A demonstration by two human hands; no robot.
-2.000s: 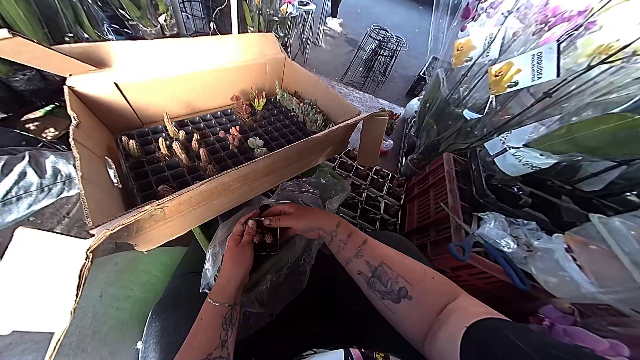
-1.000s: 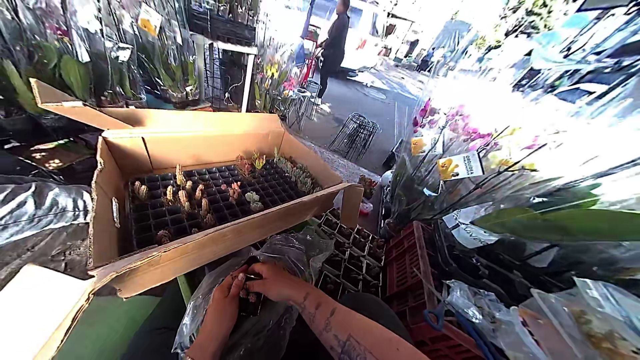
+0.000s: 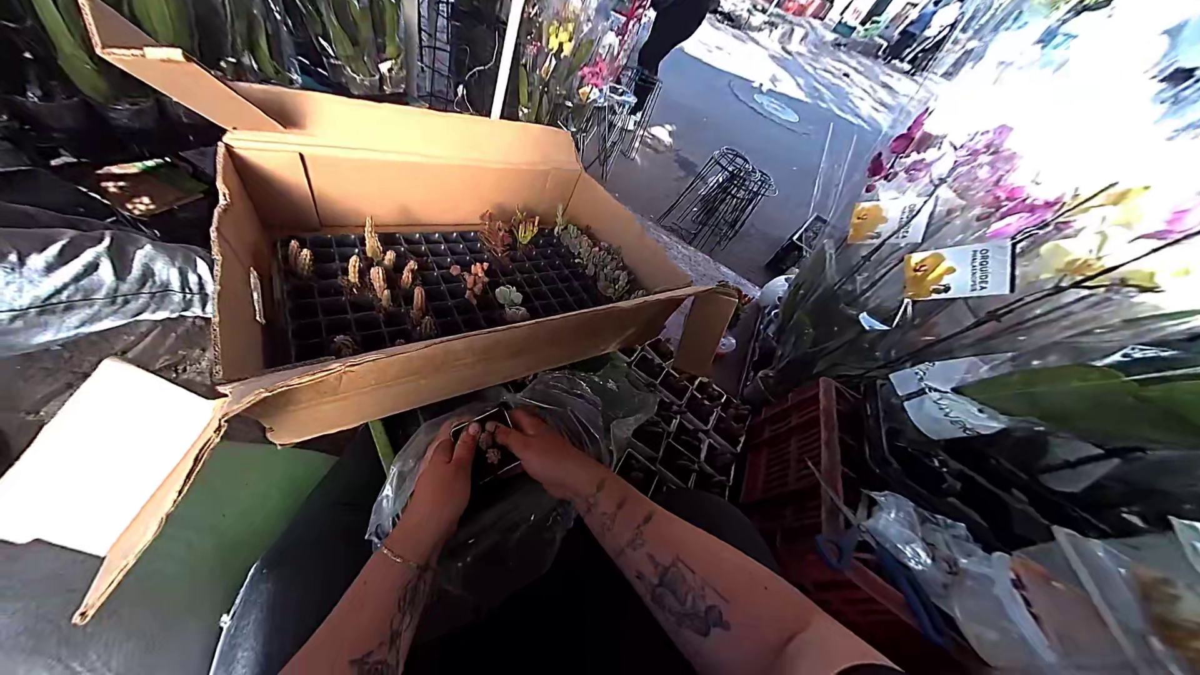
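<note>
My left hand and my right hand are both on a small dark square pot above my lap. A little succulent with rounded clumps stands in it, my fingers close about its base. Clear plastic wrap lies under and around the hands. Just beyond, an open cardboard box holds a black plug tray with small cacti, reddish succulents and a row of green succulents.
Several small square pots stand right of my hands, beside a dark red plastic crate. Blue-handled scissors and plastic bags lie on the right. Wrapped orchids lean in behind. Wire stands are on the pavement, near a person's legs.
Both hands stay at the lap, around the small pot. The view swings up and then back down. No other plain change shows.
</note>
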